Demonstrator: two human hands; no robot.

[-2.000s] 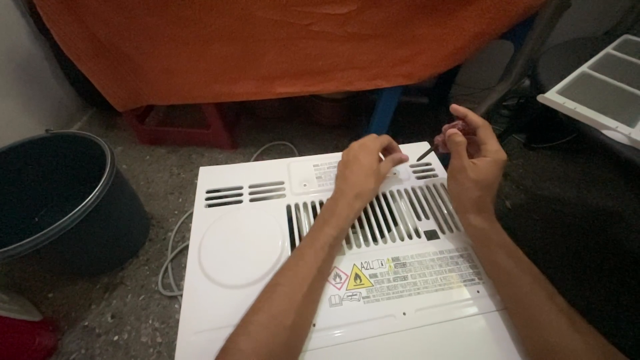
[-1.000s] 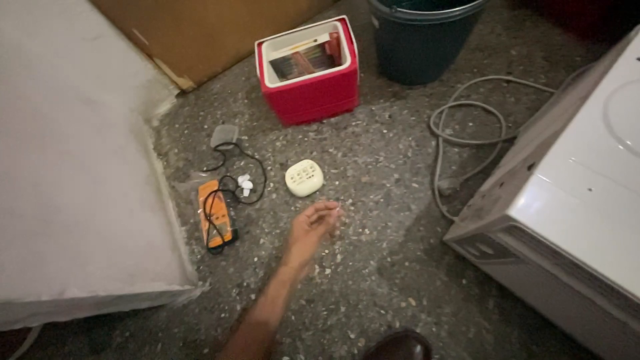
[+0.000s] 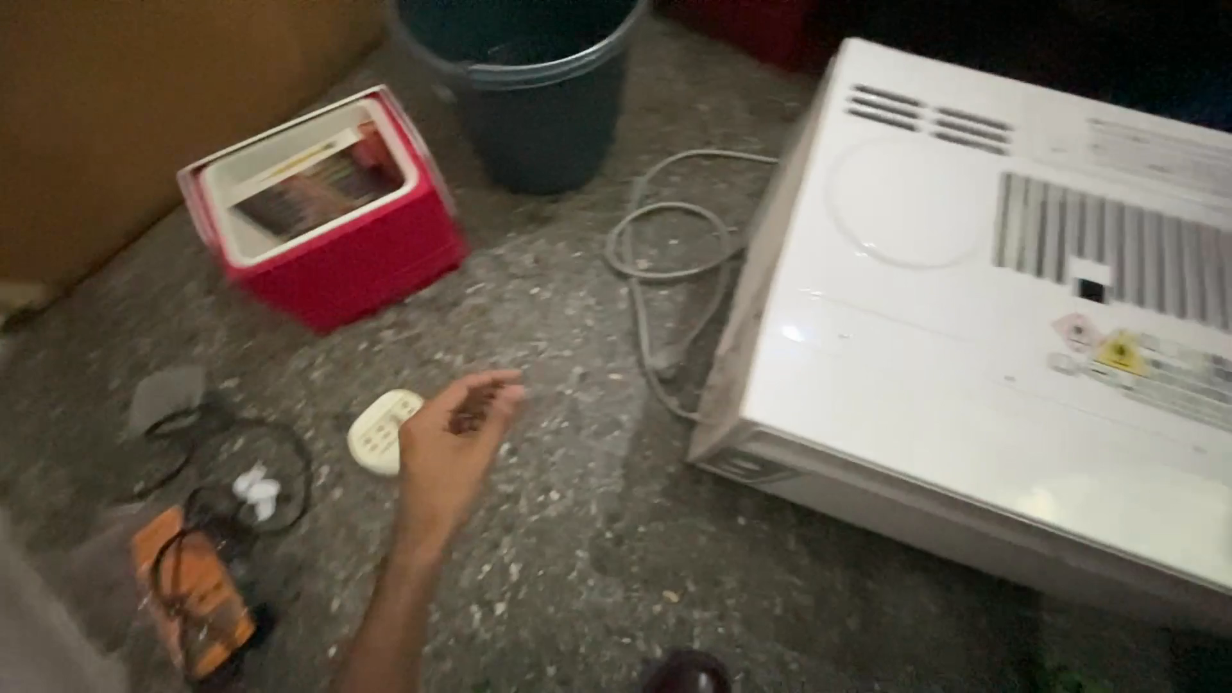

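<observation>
My left hand [image 3: 462,433] is over the speckled floor, its thumb and fingertips close together; blur hides whether something small is between them. A cream oval object with small markings [image 3: 380,435] lies on the floor just left of the hand and partly behind it. To the right, a white appliance with slotted vents [image 3: 895,318], apparently an air conditioner, lies with its labelled face up; a yellow flame warning sticker [image 3: 1119,354] is on it. My right hand is out of view.
A red cooler box [image 3: 346,260] holding items stands at upper left, beside a dark bucket [image 3: 549,125]. A grey cable [image 3: 640,298] loops beside the appliance. An orange device [image 3: 197,592] with black cable and small white pieces [image 3: 257,491] lie at lower left. A dark shoe tip [image 3: 688,672] shows below.
Two seconds ago both hands were over the appliance, the right with a thin dark tool; now only the left shows, over the floor. The view has swung to the left.
</observation>
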